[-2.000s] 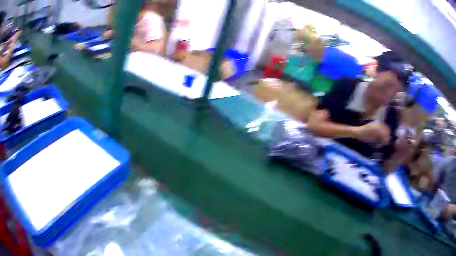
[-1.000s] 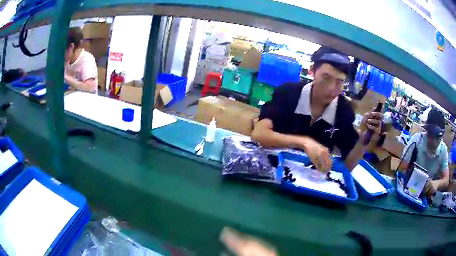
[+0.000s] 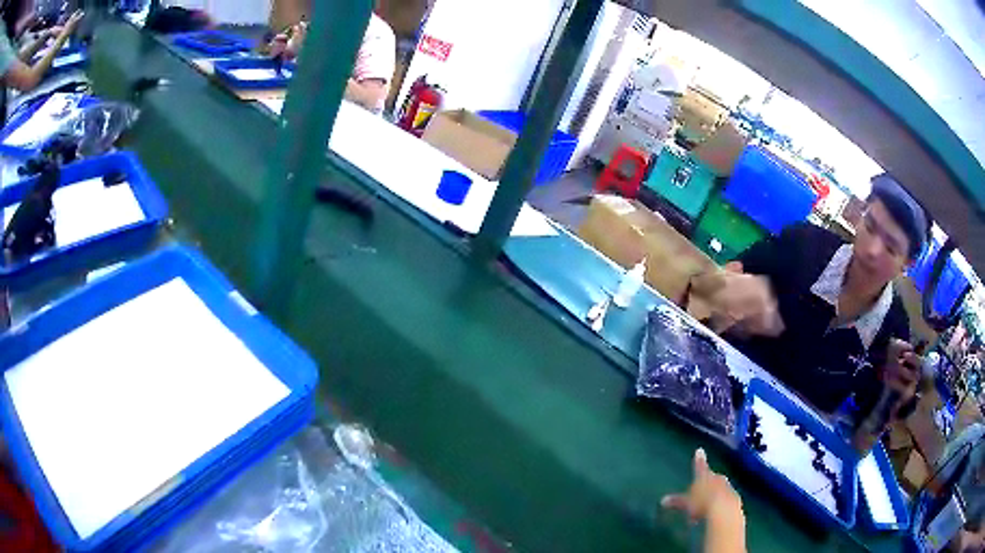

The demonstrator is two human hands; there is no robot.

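My right hand (image 3: 713, 506) reaches in from the bottom edge at the lower right, over the green belt (image 3: 464, 378). It is empty, with one finger pointing up and the thumb out to the left. My left hand is not in view. A stack of blue trays (image 3: 305, 391) with white lining stands at the lower left. A crinkled clear plastic bag (image 3: 313, 502) lies beside the stack at the bottom.
Across the belt, a person in a cap (image 3: 826, 313) sits behind a bag of black parts (image 3: 686, 369) and a blue tray of small black parts (image 3: 853, 508). A white bottle (image 3: 630, 283) stands nearby. Green posts (image 3: 311, 140) rise from the line. Another blue tray (image 3: 157, 205) holds black parts.
The view has swung left and tilted since a second ago, bringing more of the tray stack in. My right hand shows more clearly and further right. The person across has raised a hand from the tray.
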